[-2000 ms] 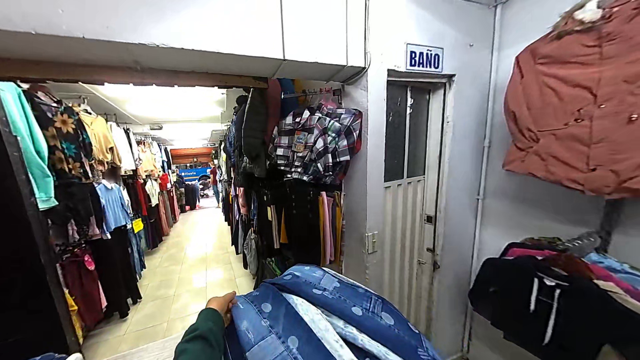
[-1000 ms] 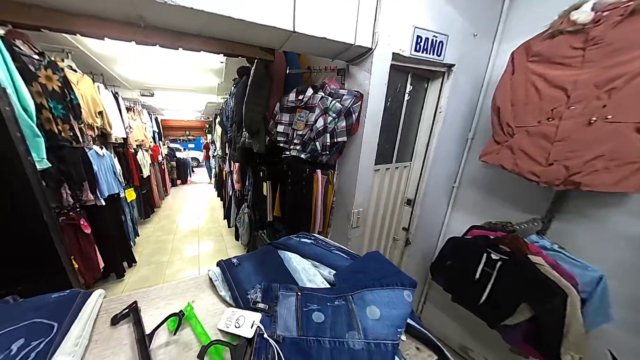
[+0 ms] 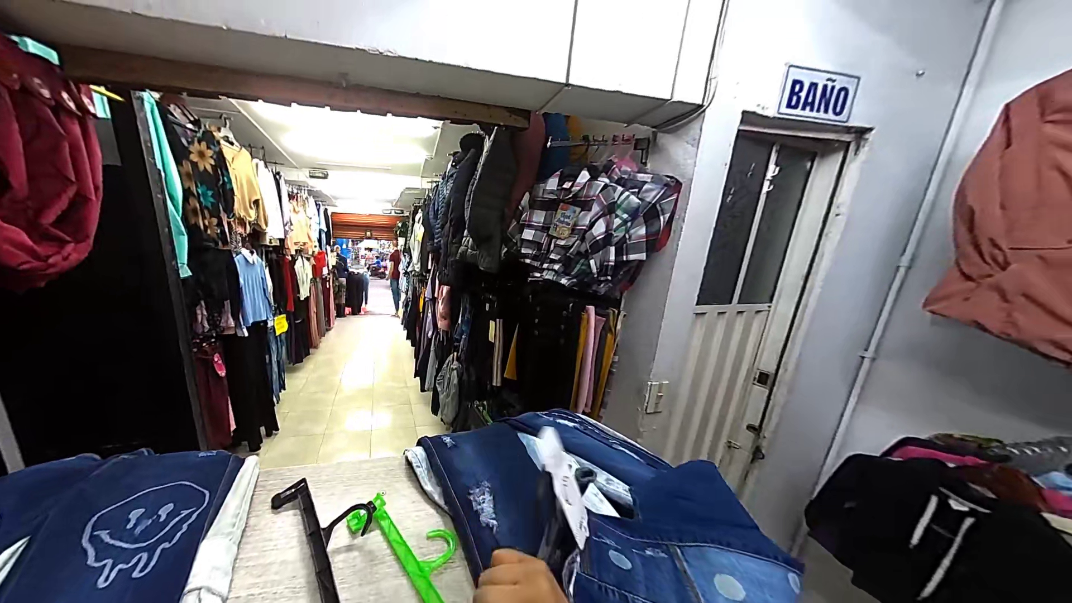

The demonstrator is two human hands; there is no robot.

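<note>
At the bottom centre, my right or left hand cannot be told apart by its shape alone, but it sits left of the jeans, so I take it as my left hand. Its fingers are closed around a dark hanger, blurred, with a white tag on it. Blue denim jeans with light dots and frayed patches lie folded beside and under it. A black plastic hanger and a green plastic hanger lie to the left. My right hand is out of view.
Folded jeans with a drippy smiley print lie on the table at left. Garments hang along both sides of a tiled aisle. A black garment and a salmon jacket hang at right. A person stands far down the aisle.
A hand, out of view one second ago, now grips the dark hanger by the jeans. Two seconds ago a hand in a green sleeve was at the jeans' left edge.
</note>
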